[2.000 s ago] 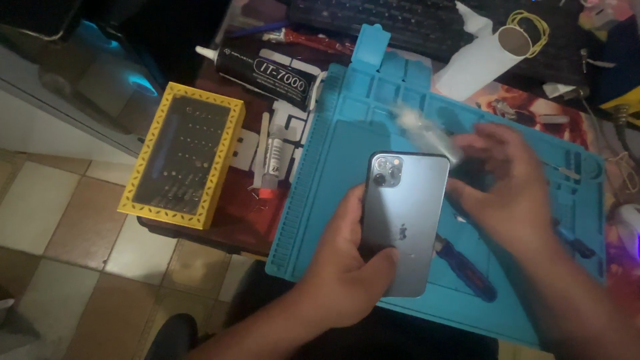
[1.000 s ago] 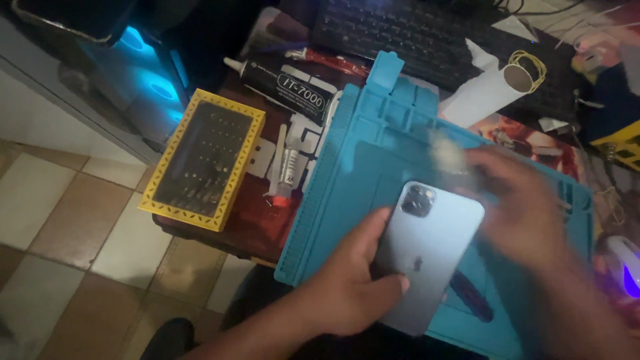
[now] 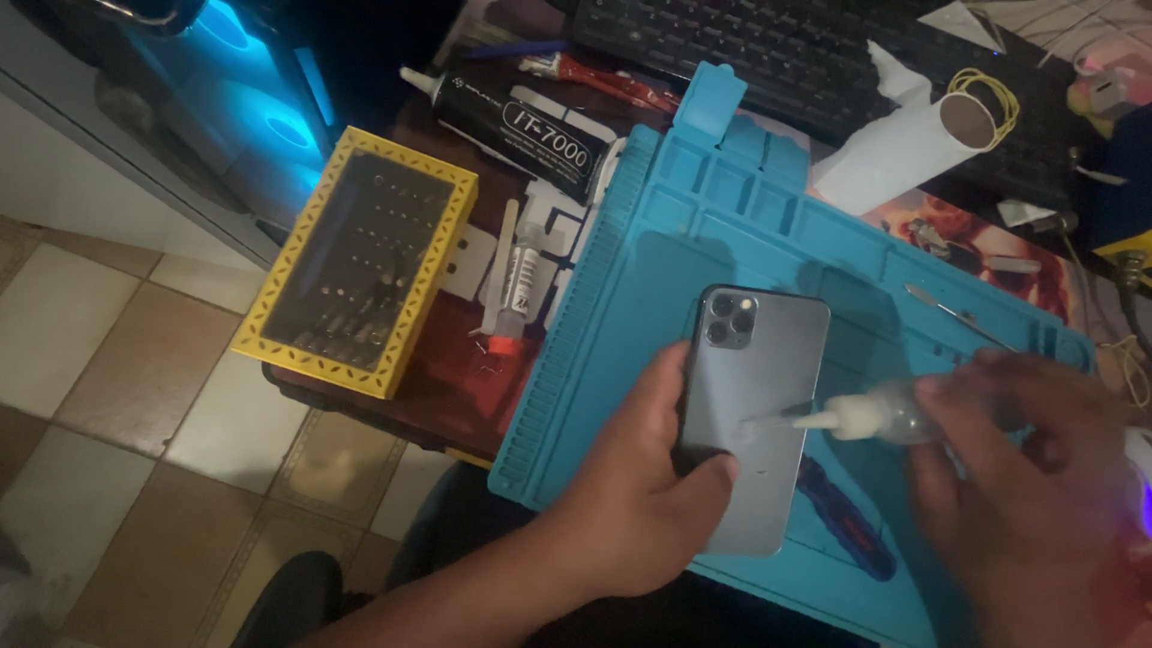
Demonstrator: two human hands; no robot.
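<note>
My left hand [image 3: 648, 477] holds a grey smartphone [image 3: 765, 387] by its left side, back up, with the camera cluster at the upper left. My right hand [image 3: 1017, 468] grips a small clear squeeze bottle [image 3: 886, 414] with a white nozzle. The nozzle points left, over the middle of the phone's back; whether it touches cannot be told. Below them lies a blue silicone repair mat [image 3: 621, 333]. A screwdriver with a dark blue handle [image 3: 846, 522] rests on the mat, partly behind the phone. A thin metal tool [image 3: 954, 313] lies at the mat's right.
Left of the mat are a yellow-framed bit case [image 3: 355, 261], a black adhesive tube [image 3: 517, 130] and a syringe with a red cap [image 3: 517, 288]. Beyond the mat stand a paper roll [image 3: 900, 153] and a black keyboard [image 3: 756, 63]. The table edge borders a tiled floor.
My right hand has brought the bottle down from above the phone's upper right to over the middle of its back. My left hand still holds the phone.
</note>
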